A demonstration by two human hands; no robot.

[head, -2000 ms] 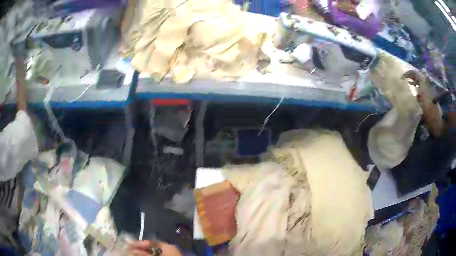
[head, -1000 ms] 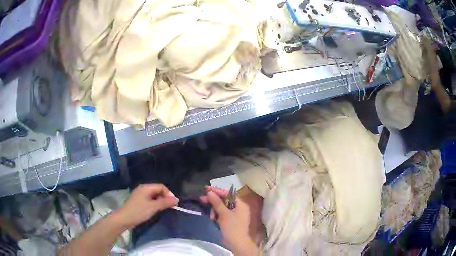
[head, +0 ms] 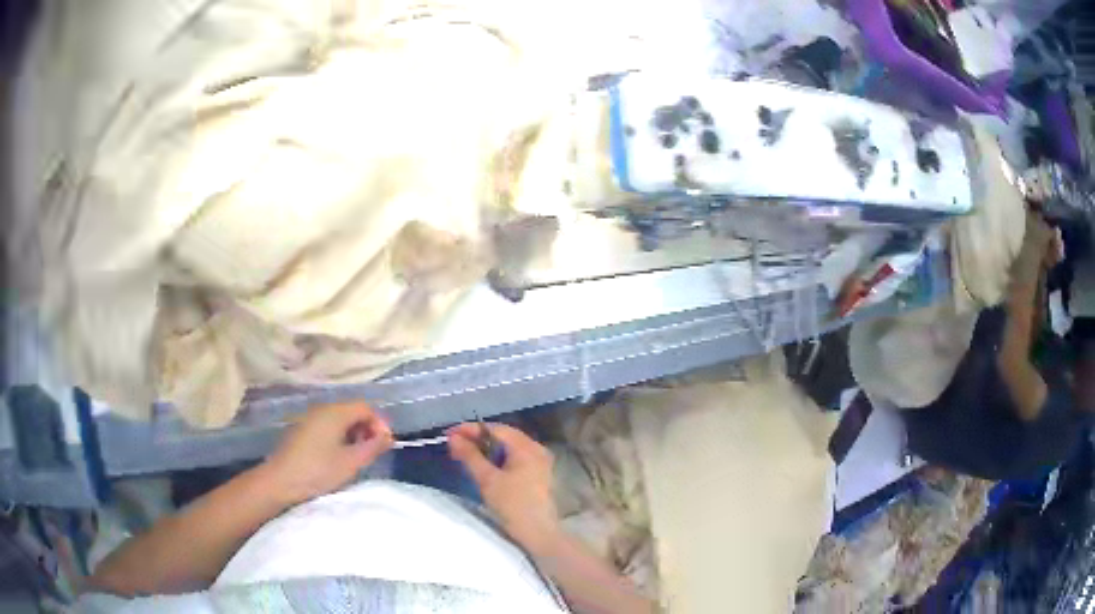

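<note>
My left hand and my right hand are low in the middle of the view, in front of the table edge. A short, narrow white strip, likely elastic, runs between the fingertips of both hands. My right hand also has a small dark metal tool, likely thread snips, against its fingers. A large heap of cream cloth lies on the table beyond my hands. More cream cloth hangs at the right of my lap.
The white sewing machine with dark specks stands on the table at the right. The grey table edge crosses in front of me. A purple container is at the upper right. Another person sits at the far right beside cloth.
The view has shifted closer to the table and machine. Both hands appear higher, near the table edge. The strip remains between them and now looks more level.
</note>
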